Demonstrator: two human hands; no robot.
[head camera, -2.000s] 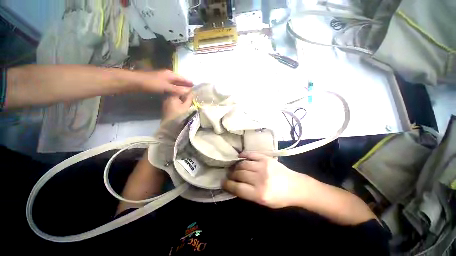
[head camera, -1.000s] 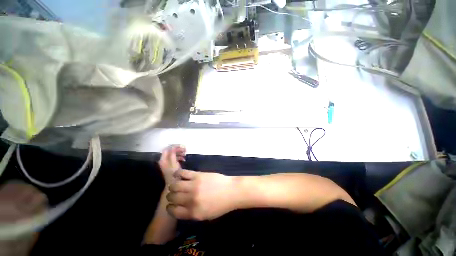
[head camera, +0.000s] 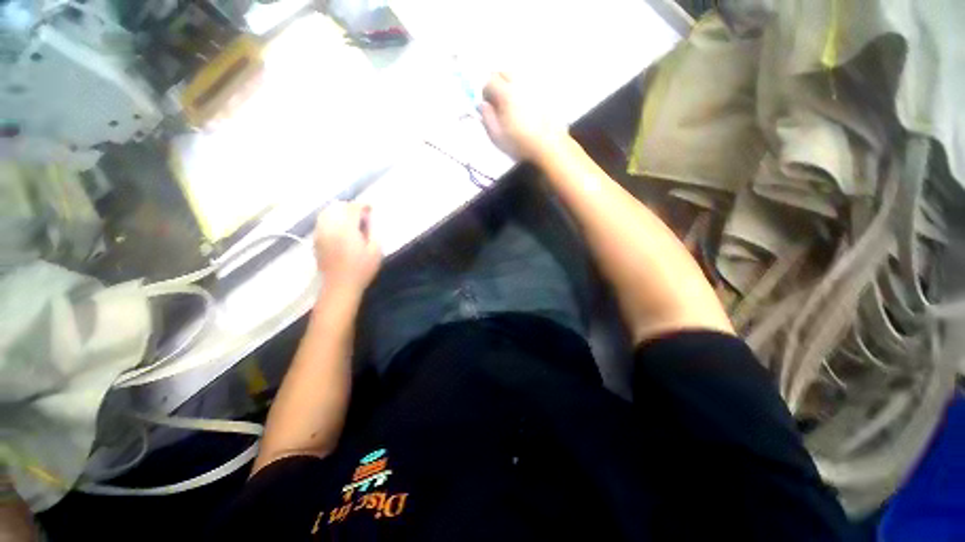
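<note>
My left hand (head camera: 346, 246) is over the front edge of the white table (head camera: 413, 206), fingers curled; a small dark spot shows by the thumb, and I cannot tell whether it holds anything. My right hand (head camera: 510, 119) is over the table further right, fingers curled beside a thin pale-blue item (head camera: 466, 87); blur hides whether it grips it. A thin black cord loop (head camera: 462, 164) lies between the hands at the table edge. A beige bag (head camera: 69, 355) is at the far left, its long straps (head camera: 201, 423) trailing towards my left forearm.
The yellow-orange clamp (head camera: 222, 83) is at upper left, beside the white machine part (head camera: 79, 90). A large heap of beige bags (head camera: 783, 159) fills the right side, with a blue bin (head camera: 931, 487) at lower right. Part of a person's hand shows at the bottom left edge.
The bag has left my hands and lies to the left. My hands, together in my lap a second ago, have moved apart onto the table. The view has turned towards the right-hand heap.
</note>
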